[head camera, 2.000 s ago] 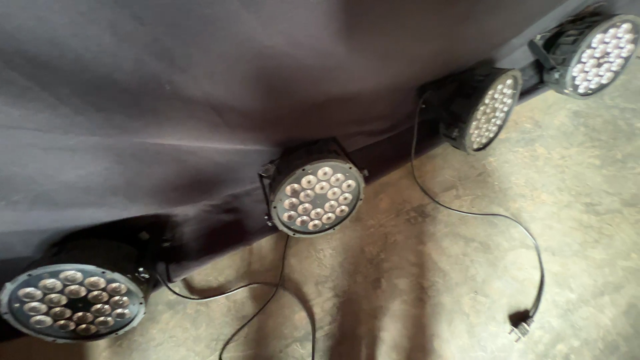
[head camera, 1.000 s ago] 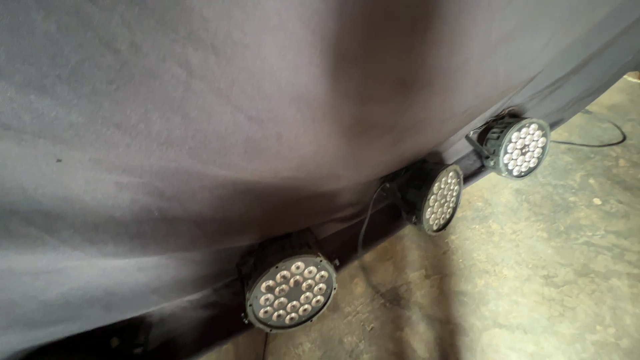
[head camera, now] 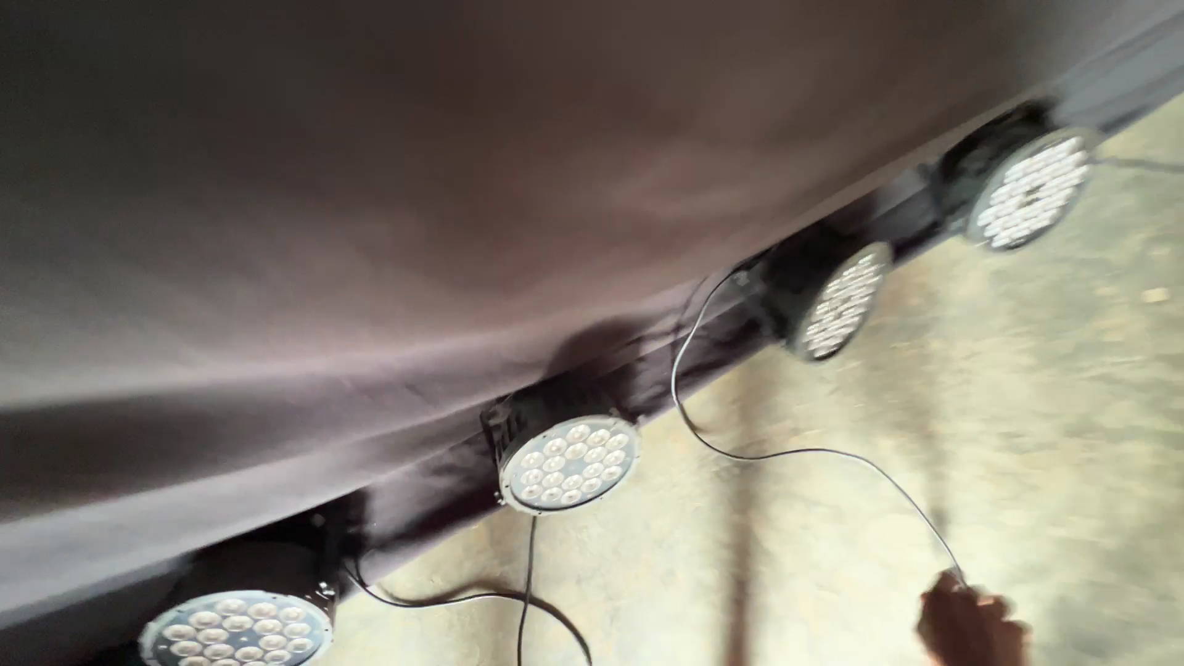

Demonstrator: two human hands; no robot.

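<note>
My right hand is at the lower right edge, its fingers closed at the end of a thin dark power cable; the plug is hidden. The cable curves up to the third stage light from the left. Another round LED stage light stands left of it, one more lies at the lower left, and one at the upper right. My left hand is out of view.
A dark fabric drape hangs behind the lights and reaches the mottled floor. Two more cables cross on the floor near the bottom.
My right hand has come into view at the lower right, at the end of the cable whose plug lay on the floor two seconds ago. The view has swung about.
</note>
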